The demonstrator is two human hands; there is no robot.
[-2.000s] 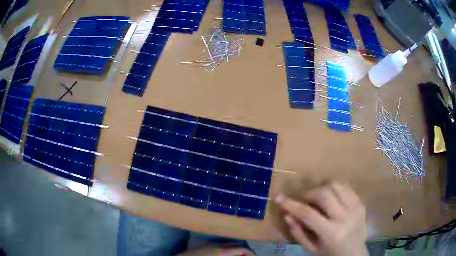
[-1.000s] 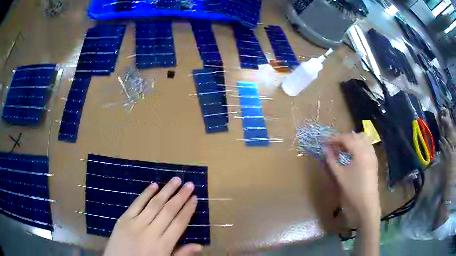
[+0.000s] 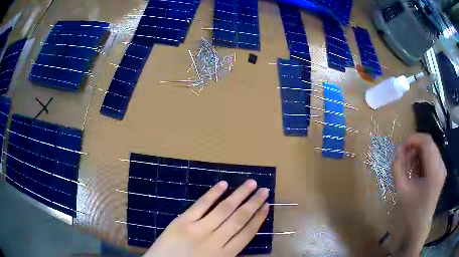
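A dark solar cell panel [image 3: 171,180] lies on the table at the near centre, with silvery tabbing ribbons across it and ends past its left and right edges. My left hand [image 3: 221,216] lies flat on the panel's right half, fingers slightly apart, and hides part of it. My right hand [image 3: 420,170] is at the right edge of a heap of loose ribbon pieces [image 3: 381,163], fingers curled. Whether it holds a ribbon piece cannot be told.
Other blue panels [image 3: 45,163] lie at left. Cell strips [image 3: 333,120] and a second ribbon heap [image 3: 207,62] lie on the far side. A white squeeze bottle [image 3: 387,93] lies at right. A blue tray [image 3: 322,6] is at the far edge.
My left hand has come onto the panel. My right hand has moved from the panel's right edge to the ribbon heap, and is now at the heap's right side. The camera view has shifted.
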